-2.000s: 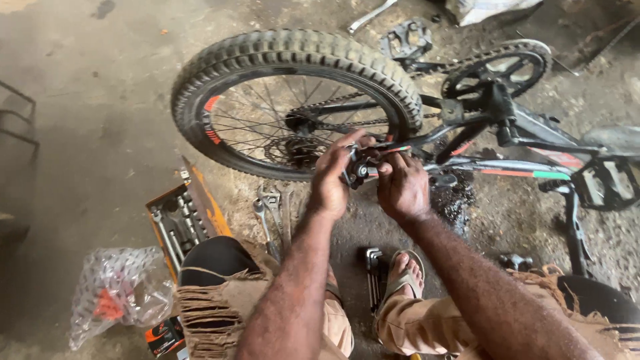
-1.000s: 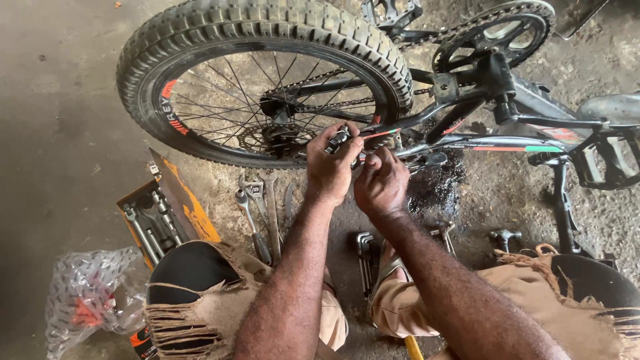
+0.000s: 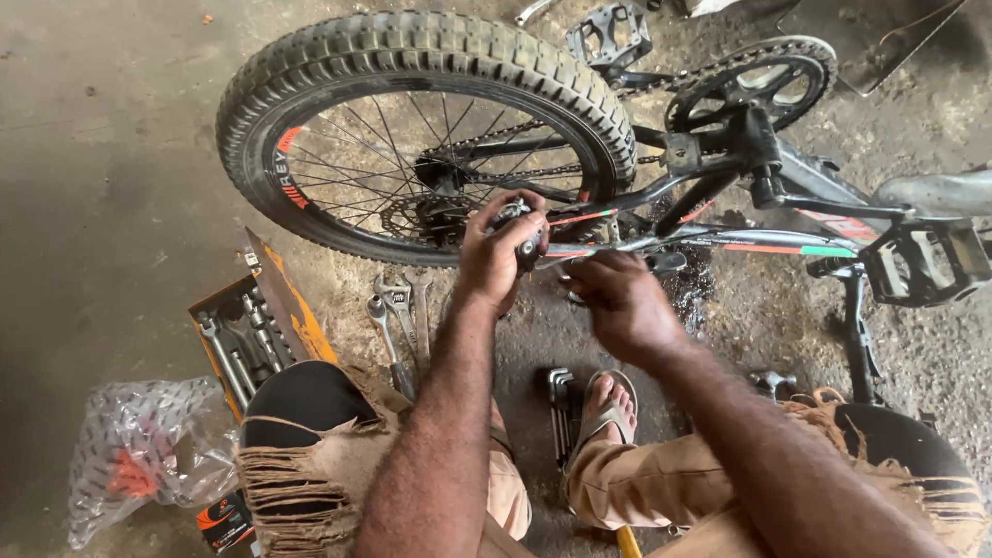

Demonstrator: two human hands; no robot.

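Note:
A bicycle lies on its side, its frame (image 3: 775, 236) to the right and its knobby-tyred wheel (image 3: 434, 58) to the left. My left hand (image 3: 500, 252) is closed around a small metal bicycle part (image 3: 515, 211), likely a brake caliper, beside the wheel's lower right rim. Just right of it, below the frame tubes, my right hand (image 3: 620, 298) has its fingers pinched together; whether something small is between them cannot be told. The disc rotor (image 3: 407, 217) shows near the hub (image 3: 440, 172), left of my left hand.
An open socket set case (image 3: 225, 291), an adjustable wrench (image 3: 399, 298) and a ratchet (image 3: 380, 314) lie at the left. A hex key set (image 3: 559, 411) lies by my sandalled foot (image 3: 612, 403). Plastic wrapping (image 3: 147, 457) lies lower left. A pedal (image 3: 926, 263) juts out at right.
My right hand has moved away from my left hand and down from the frame tubes. My left hand still holds the metal part.

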